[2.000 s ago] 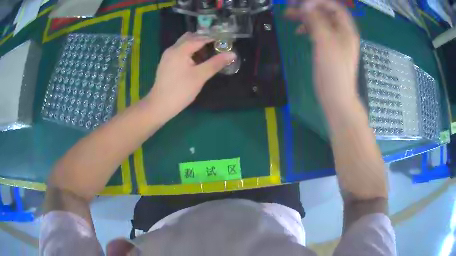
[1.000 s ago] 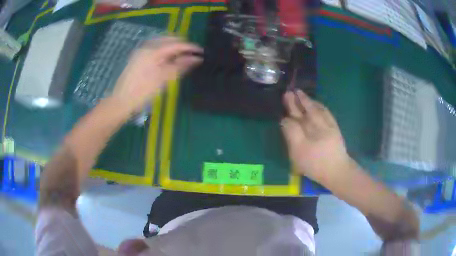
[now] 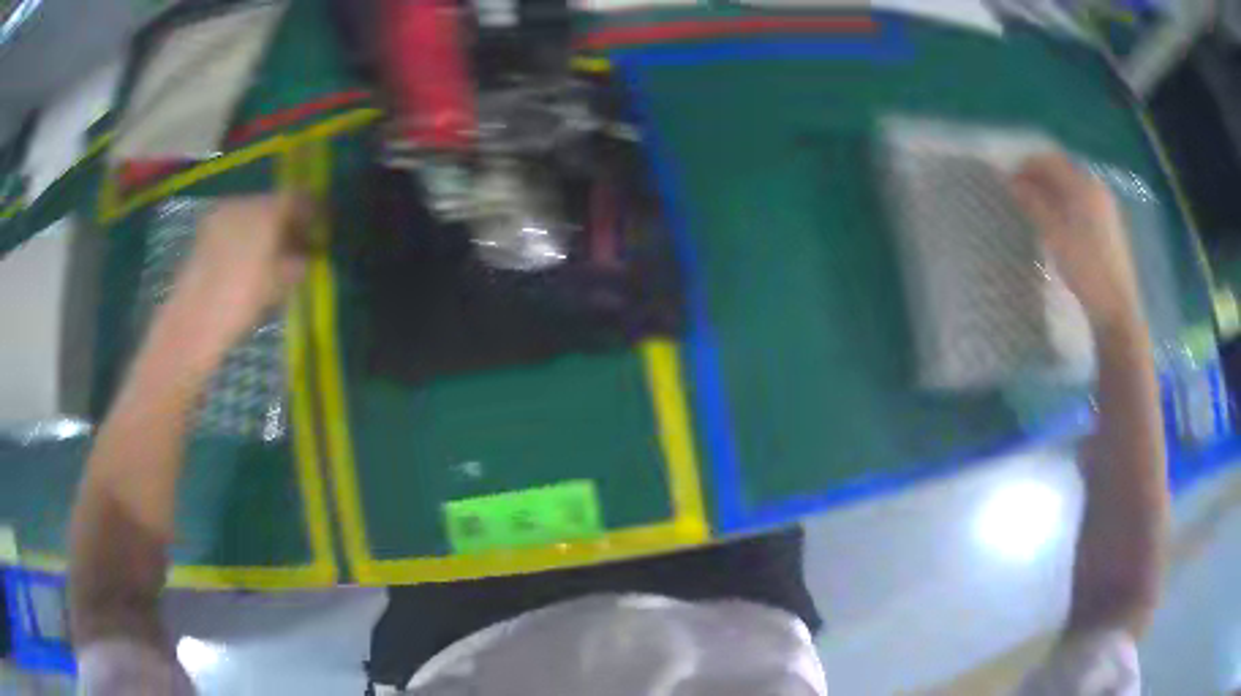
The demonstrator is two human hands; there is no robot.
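Note:
The frame is blurred. My left hand (image 3: 252, 252) is over the left blister tray (image 3: 245, 394), near the yellow tape; its fingers are smeared and I cannot tell whether they hold anything. My right hand (image 3: 1075, 224) is over the right blister tray stack (image 3: 960, 258), fingertips at its far right part; I cannot tell whether it holds a part. The test fixture (image 3: 524, 129) stands at centre back on its black base (image 3: 463, 320). Its red clamp handle (image 3: 429, 75) points up. The silvery nest (image 3: 524, 245) shows below the plates, with no hand on it.
A whitish block (image 3: 34, 320) is at the far left edge. A pale sheet (image 3: 197, 82) lies at the back left. The green label (image 3: 524, 515) is at the front edge. Yellow, blue and red tape divides the mat.
The view has swung to the right. My left hand has moved from the nest to the left tray. My right hand has moved from beside the fixture to the right tray stack. The red handle now shows.

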